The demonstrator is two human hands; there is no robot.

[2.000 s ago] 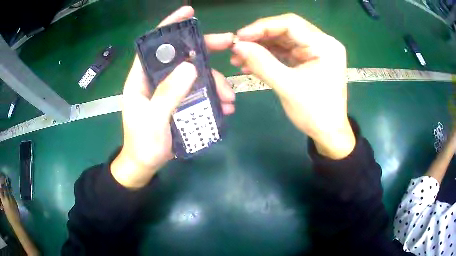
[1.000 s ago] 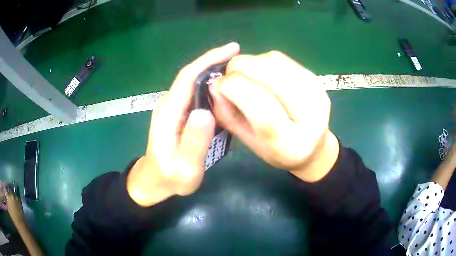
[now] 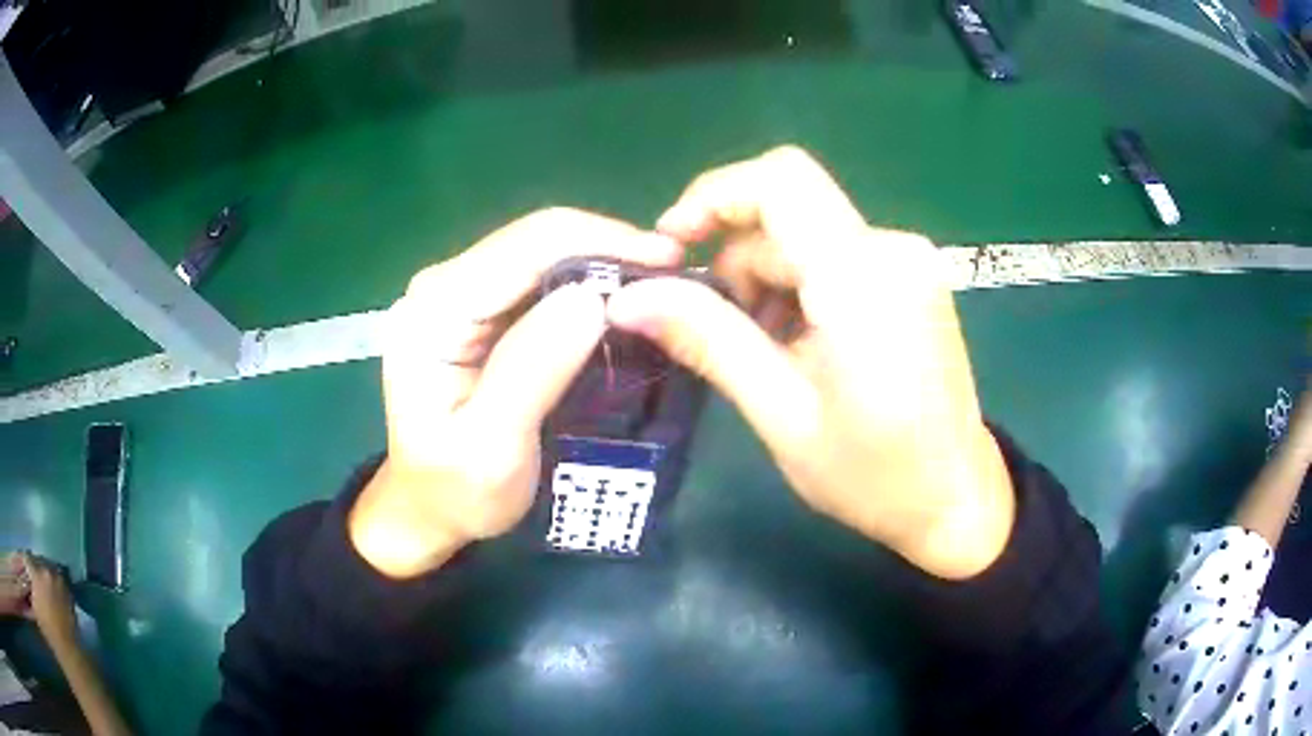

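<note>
A black phone housing [image 3: 627,410] is held between my hands, its open inside facing me and its round-disc end away from me. The white keypad sheet with dark dots [image 3: 600,508] shows at its near end. My left hand [image 3: 489,381] grips the housing's left side, thumb at the far end. My right hand [image 3: 835,374] is at the far right corner, thumb tip on the far end beside my left thumb. A small pale part [image 3: 603,273] shows between the thumb tips. Thin reddish wires show just below them. The silver disc is not visible.
A whitish strip [image 3: 1065,263] crosses the green surface. Beyond it lie several housings, one at left [image 3: 212,245]. A grey post [image 3: 115,230] stands left. A dark smartphone [image 3: 105,503] lies far left. Other people's arms show at both sides.
The housing has turned from edge-on to face me, so its keypad sheet shows in full. My right hand's fingers have opened somewhat from their tight pinch. Housings beyond the strip have shifted left.
</note>
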